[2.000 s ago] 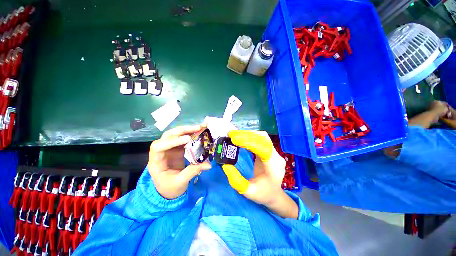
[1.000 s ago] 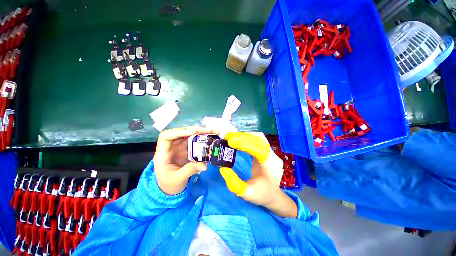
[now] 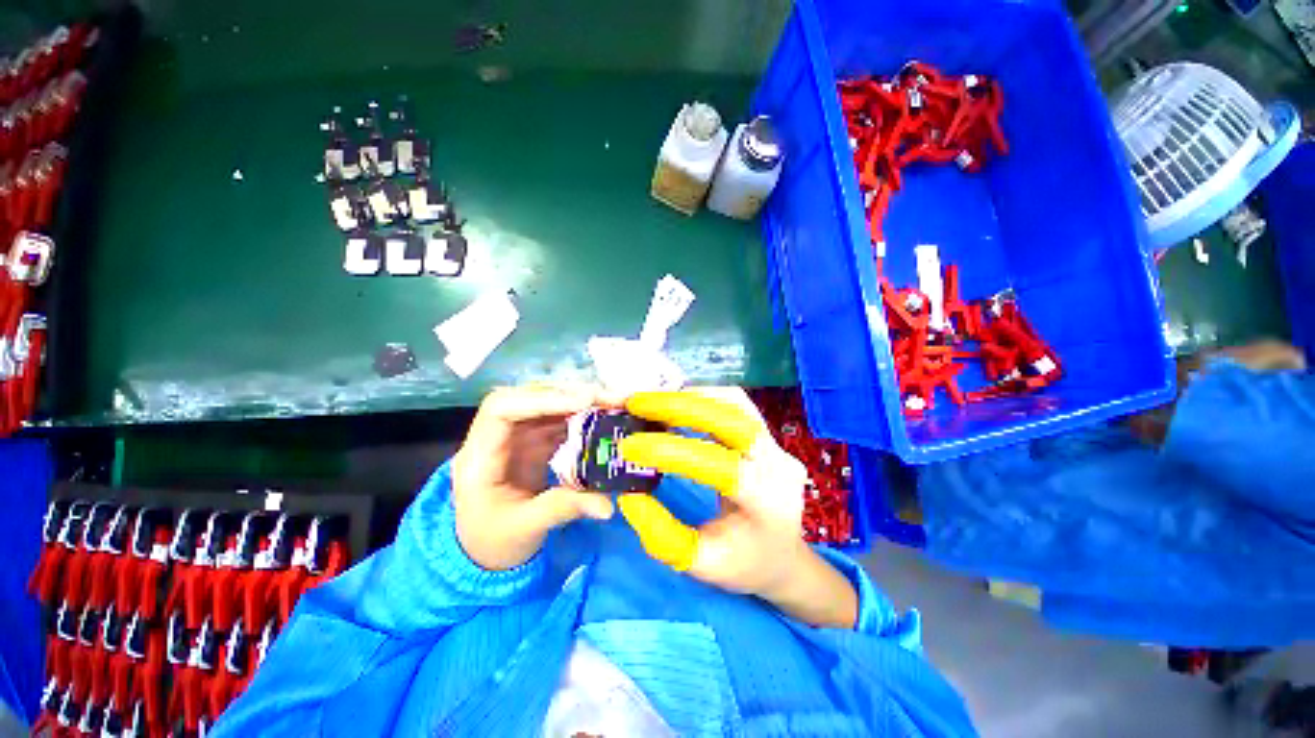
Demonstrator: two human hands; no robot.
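My left hand (image 3: 516,476) grips a small watch case (image 3: 571,451) with a pale rim by its left side. My right hand (image 3: 736,498), with yellow-orange finger cots, holds a black display module (image 3: 612,453) with a green mark over the case. The two parts overlap between my hands, above the lap. The fingers hide part of both, and I cannot tell whether the module is seated. More display modules (image 3: 405,202) lie in rows on the green bench.
A big blue bin (image 3: 981,274) holds red clamps (image 3: 1010,346). Two bottles (image 3: 718,159), white paper (image 3: 477,332), a crumpled cloth (image 3: 635,363) and a black scrap (image 3: 394,359) lie on the bench. Clamp trays (image 3: 346,505) stand left. A fan (image 3: 1194,144) and a person's sleeve (image 3: 1125,505) are right.
The module has moved left from beside the open case to overlap it, and the case's inside is now hidden. A cotted finger now lies across the module. The neighbour's arm has shifted.
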